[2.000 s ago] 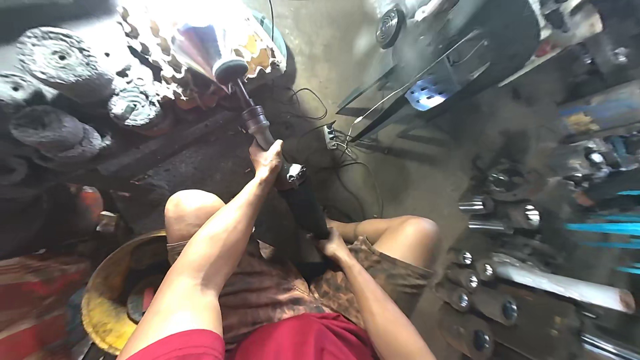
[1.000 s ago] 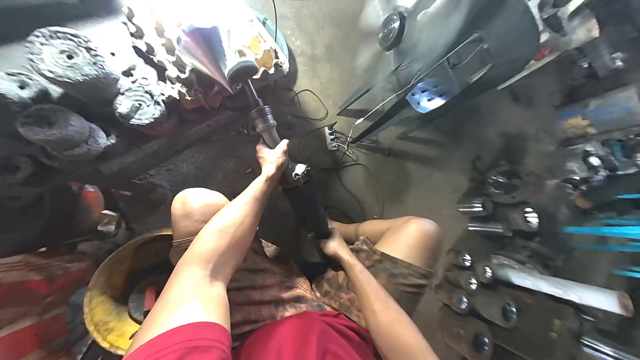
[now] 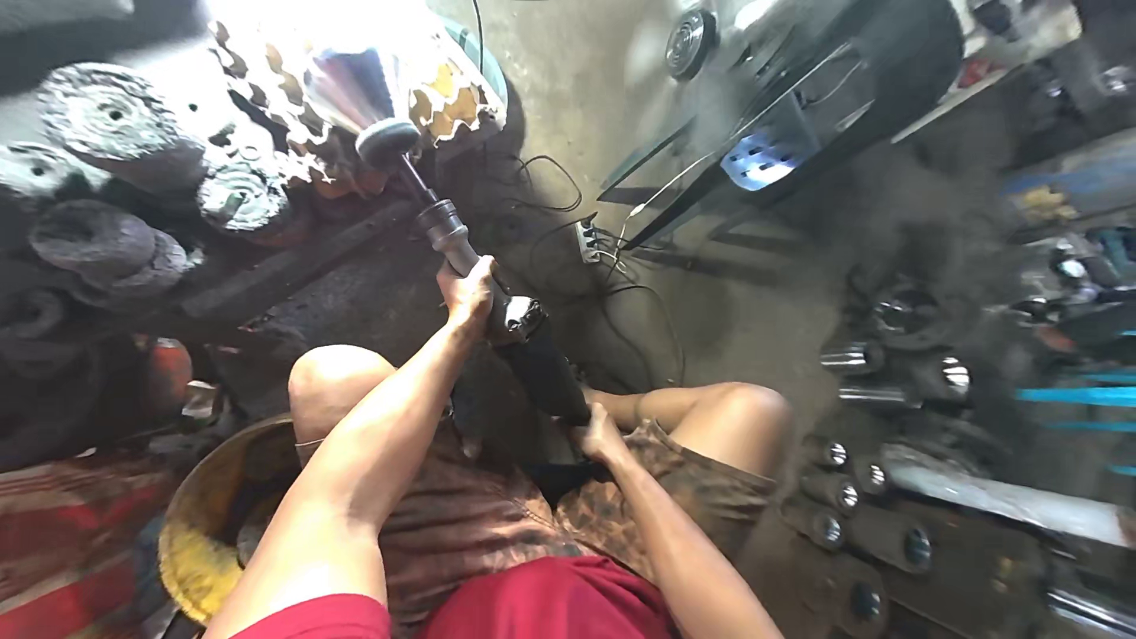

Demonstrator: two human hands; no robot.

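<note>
A long handheld die grinder [image 3: 543, 377] lies diagonally between my knees, its spindle pointing up and left. My left hand [image 3: 468, 288] is closed around its narrow front neck. Around the dark rear body, near its lower end, my right hand [image 3: 601, 435] is wrapped. A round grinding or polishing head [image 3: 388, 142] sits on the spindle's tip. It touches or overlaps the lower end of a shiny metal cone [image 3: 353, 89], whose upper part is lost in glare. I cannot tell whether the head is spinning.
Rough, coated cylinders [image 3: 111, 115] are stacked at upper left. A yellow bucket [image 3: 191, 568] stands beside my leg. A power strip [image 3: 587, 241] with cables lies on the floor ahead, near a dark-legged stand [image 3: 683, 191]. Metal cylinders [image 3: 914, 546] and a pale tube [image 3: 1003, 497] are at right.
Between the earlier frames and now, the grinder's front end and my left hand have shifted slightly. Both hands keep hold of the tool.
</note>
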